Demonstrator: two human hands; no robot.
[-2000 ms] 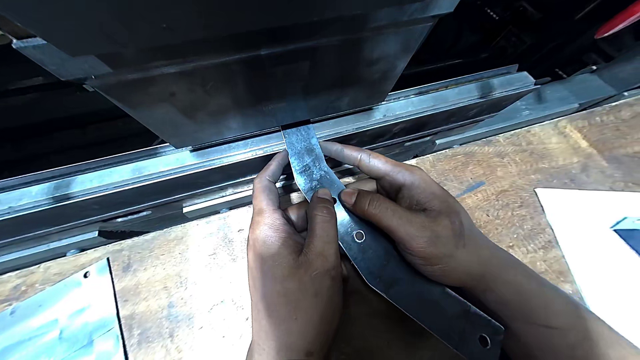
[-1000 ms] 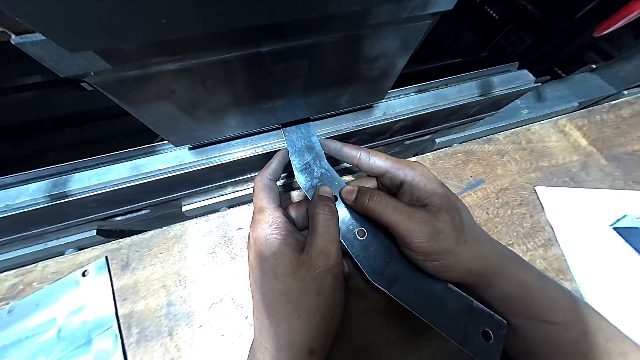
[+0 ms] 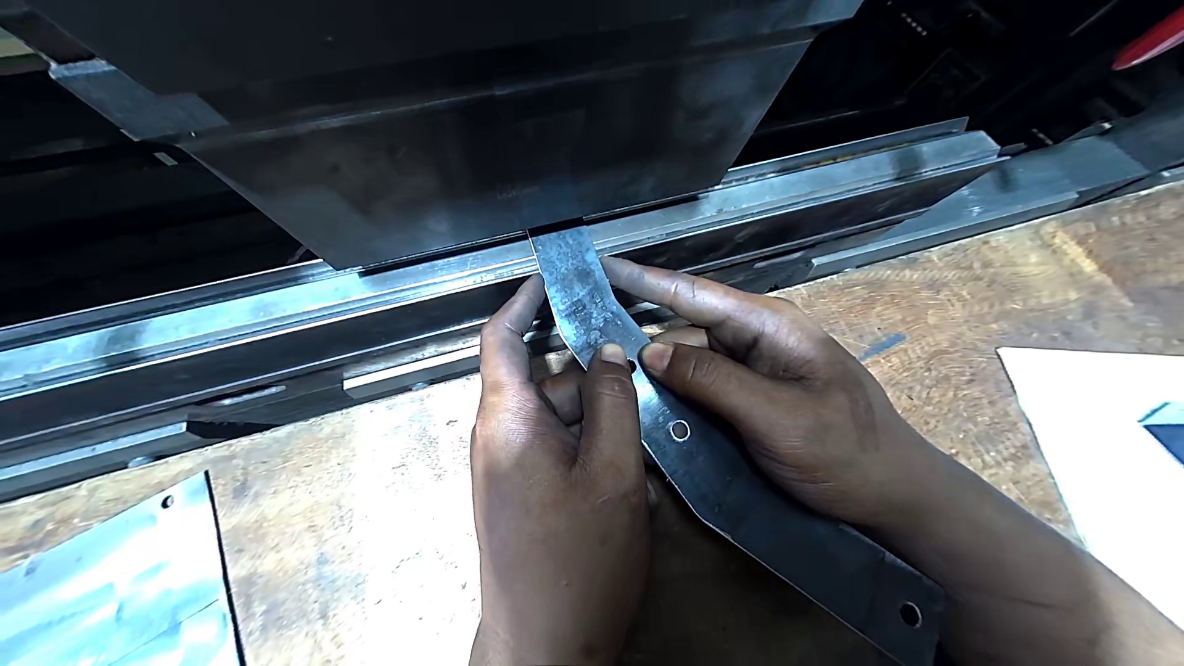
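A flat, angled sheet-metal strip (image 3: 740, 499) with several round holes runs from the lower right up to a press brake. Its far end lies on the lower die (image 3: 435, 275), beneath the edge of the upper punch (image 3: 499, 176); how far it reaches in is hidden. My left hand (image 3: 560, 472) grips the strip's left edge, thumb on top beside a hole. From the right, my right hand (image 3: 777, 388) holds it too, its thumb on the face and its index finger stretched along the edge close to the die.
On the wooden table (image 3: 351, 536) lies a sheet-metal plate (image 3: 120, 583) with a hole, at the lower left. A white sheet (image 3: 1101, 435) with a dark blue shape lies at the right. Part of a red object (image 3: 1150, 44) shows at the top right corner.
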